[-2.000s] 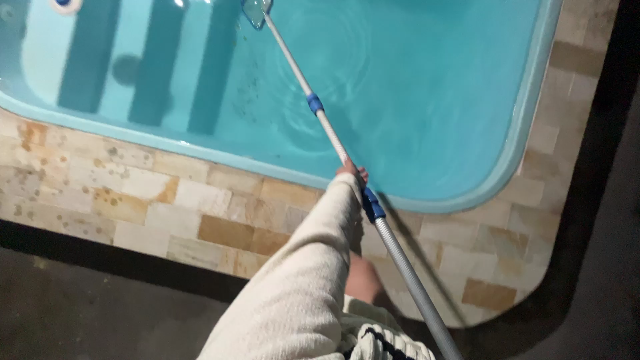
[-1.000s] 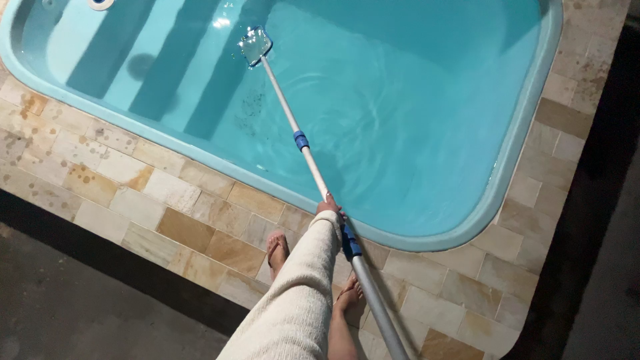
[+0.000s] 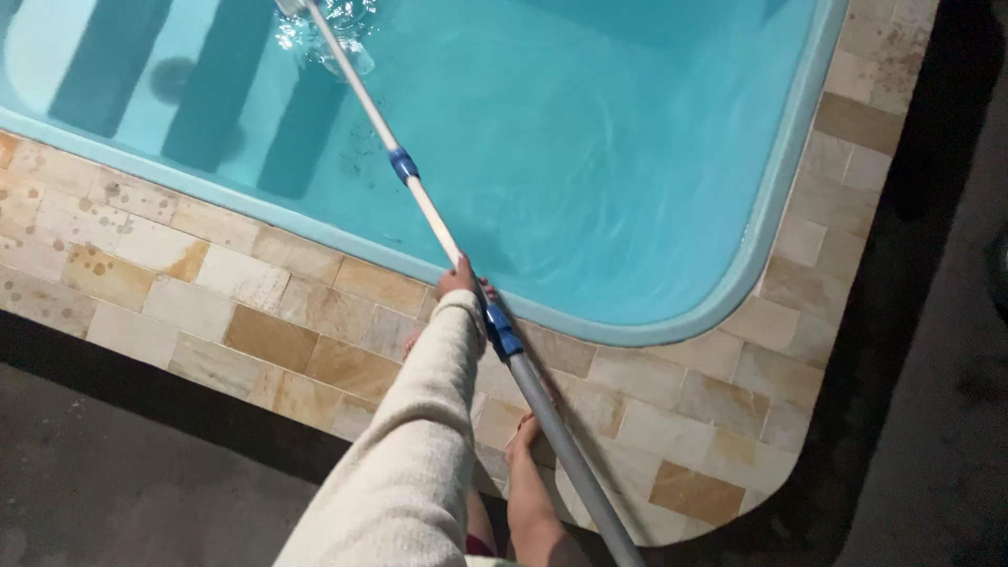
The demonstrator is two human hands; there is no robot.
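Observation:
My left hand [image 3: 463, 279], at the end of a cream knitted sleeve, is closed around the pale upper section of a telescopic pole [image 3: 431, 213], just above a blue locking clamp [image 3: 502, 332]. The pole runs from the bottom right up over the pool. Farther along it is a second blue collar [image 3: 403, 164]. A skimmer net head [image 3: 295, 6] at the pole's far end is partly cut off by the top edge, with splashing water beside it. The thicker grey section [image 3: 571, 453] leaves the view at the bottom. My right hand is out of view.
The pool's pale blue rim [image 3: 630, 335] curves around the water, with submerged steps [image 3: 213, 87] at upper left. Stone tiles [image 3: 268, 335] form the deck, where my bare legs and feet [image 3: 526, 437] are. Dark, apparently lower ground [image 3: 157, 465] lies beyond the deck edge.
The net head, whole in view one second ago, is now partly beyond the top edge, with fresh splashing around it. My left hand keeps its hold on the pole. The view has shifted.

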